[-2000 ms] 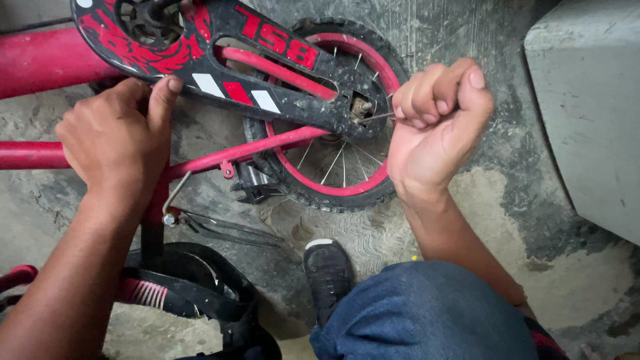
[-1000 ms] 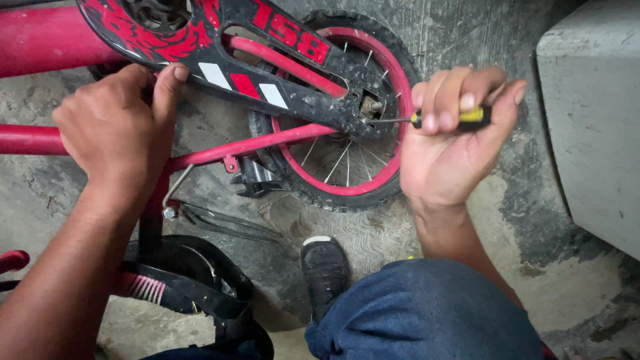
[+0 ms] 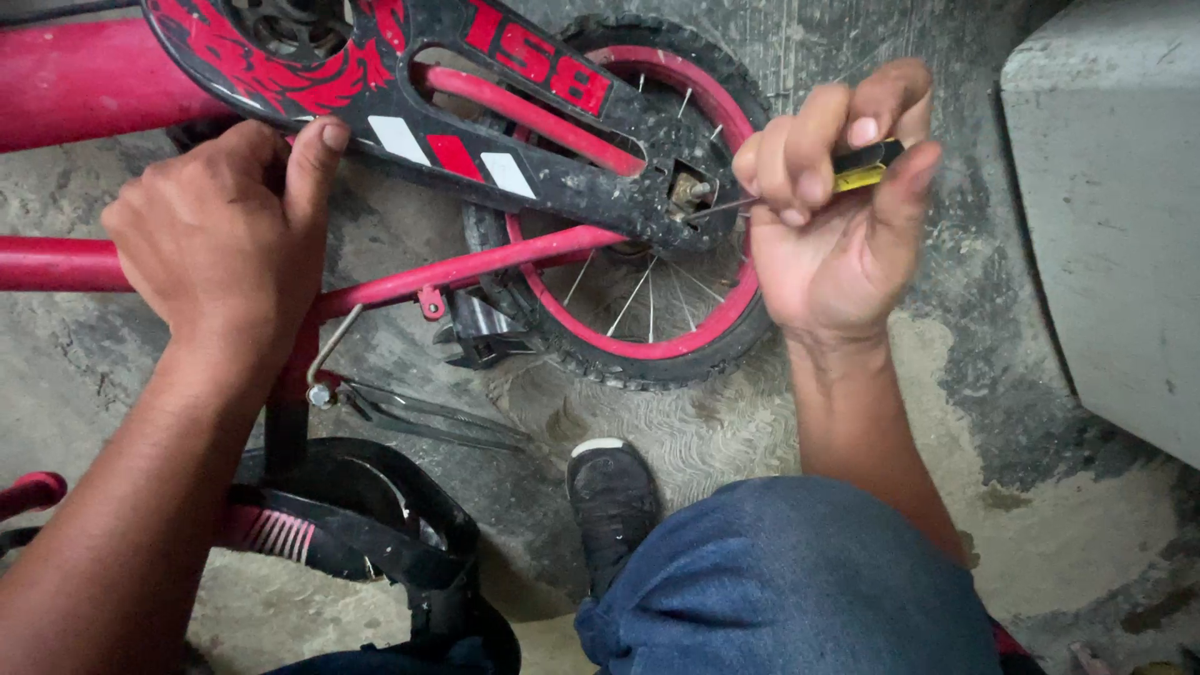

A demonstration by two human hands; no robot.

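Note:
My right hand [image 3: 830, 202] holds a screwdriver by its yellow and black handle [image 3: 861, 169]. The thin shaft points left, its tip at the square opening around the axle nut [image 3: 692, 191] in the rear end of a black chain guard [image 3: 562, 183]. The guard bears red and white markings and lies along a red bicycle frame [image 3: 487, 258]. My left hand [image 3: 220, 220] rests at the guard's lower edge, thumb on it and fingers curled; what the fingers grip beneath is hidden. The rear wheel [image 3: 656, 349], with a red rim and black knobby tire, lies under the guard.
A black bicycle seat [image 3: 356, 553] is at the lower left, near the seat post bolt [image 3: 322, 395]. My shoe [image 3: 611, 497] and jean-clad knee [image 3: 787, 572] are below the wheel. A grey box-like object [image 3: 1106, 187] stands at the right on the stained concrete floor.
The right hand has turned and its fingers have shifted on the screwdriver, whose handle was hidden two seconds ago. The left hand has stayed on the guard's edge.

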